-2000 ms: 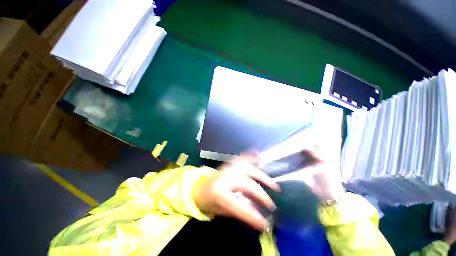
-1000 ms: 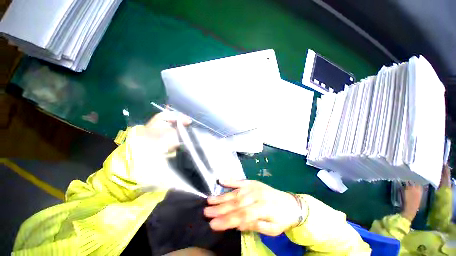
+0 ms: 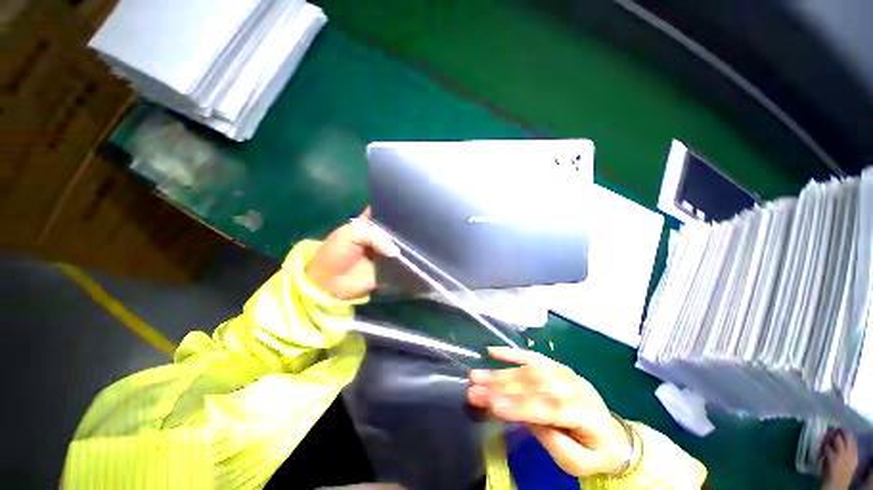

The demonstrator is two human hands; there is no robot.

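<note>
A grey tablet (image 3: pixel 436 206) lies back up on the bench, its camera corner at upper right. In front of it, my left hand (image 3: pixel 346 260) pinches the upper left end of a clear, glossy film (image 3: pixel 421 407). My right hand (image 3: pixel 550 402) is at its lower right end, fingers on it. The film shows thin bright edges running between my hands, and its sheet hangs over my dark lap. Whether something lies inside it, I cannot tell. A white sheet (image 3: pixel 622 263) sticks out from beneath the tablet's right side.
A tall row of white sleeves (image 3: pixel 756 297) stands at right, a flatter white stack (image 3: pixel 206 57) at upper left. A dark panel (image 3: pixel 708 189) lies at the back. Crumpled white material (image 3: pixel 684 407) is by the row. Cartons (image 3: pixel 48 153) stand left; another person's hand (image 3: pixel 839 461) is lower right.
My hands have spread the film's bright edges apart and its sheet now hangs lower. The tablet behind shows its full back, more level and less covered. The view has shifted left.
</note>
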